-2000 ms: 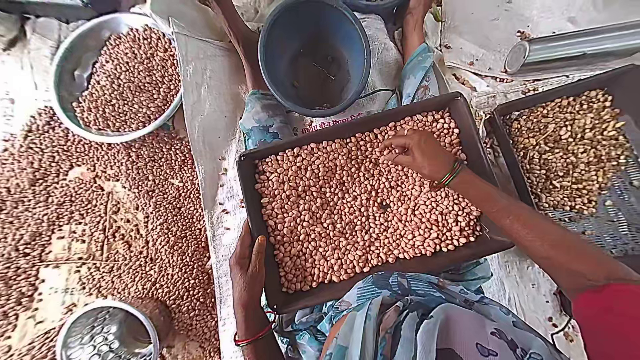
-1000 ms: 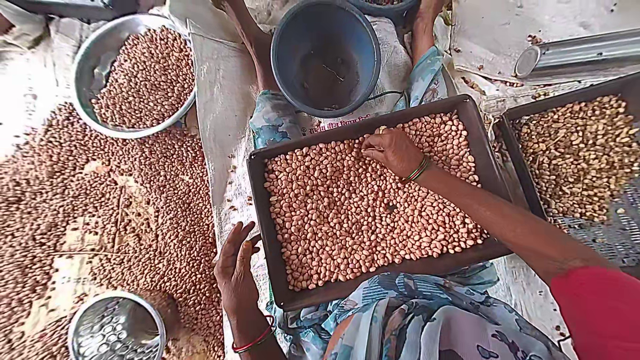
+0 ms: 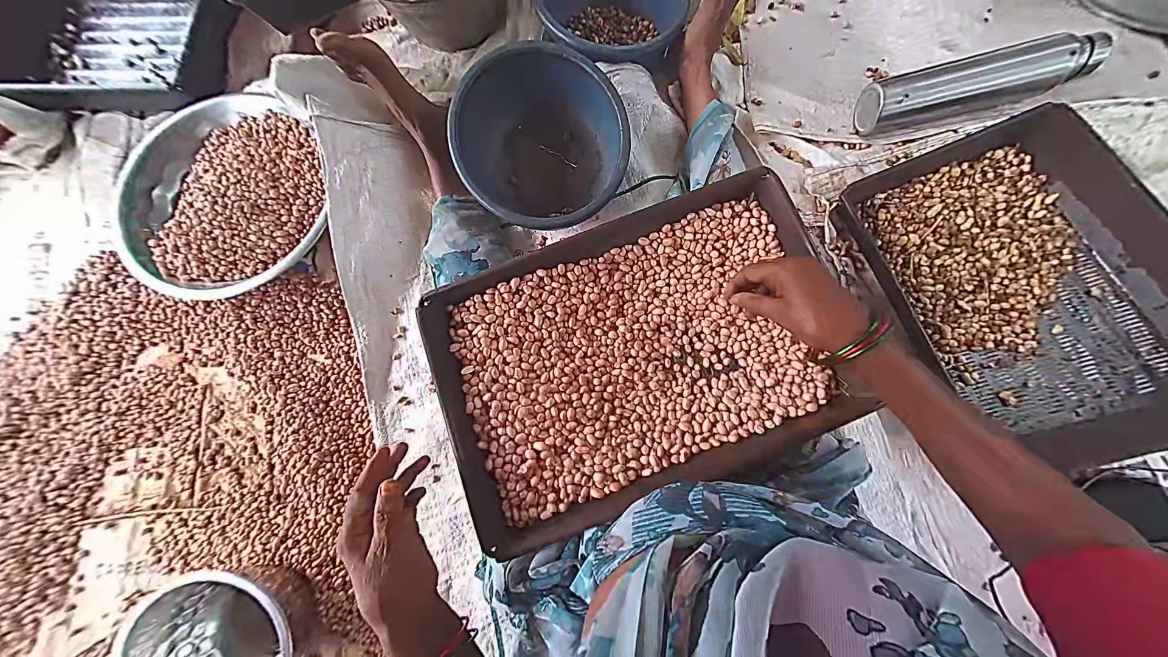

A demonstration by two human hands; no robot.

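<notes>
A dark rectangular tray [image 3: 447,401], full of pinkish-brown shelled peanuts [image 3: 584,365], rests tilted on my lap. My right hand [image 3: 803,301] is over the peanuts near the tray's right side, its thumb and fingertips close together; whether something small is pinched there cannot be told. Left of the tray, my left hand [image 3: 392,538] is raised with fingers apart, holding nothing and not touching the tray. Just beyond the tray's far edge stands a blue plastic tub [image 3: 461,137] with a little debris at its bottom.
Left, a metal basin [image 3: 132,219] of peanuts stands by a wide spread of loose peanuts [image 3: 265,438]; a metal vessel [image 3: 205,620] is below. Right are a slotted tray [image 3: 1113,365] with yellowish-brown pieces and a steel cylinder [image 3: 985,82]. Another blue tub [image 3: 680,36] lies beyond.
My left hand has let go of the tray's left edge and moved away from it. My right hand has shifted about over the peanuts, from the far edge back inward.
</notes>
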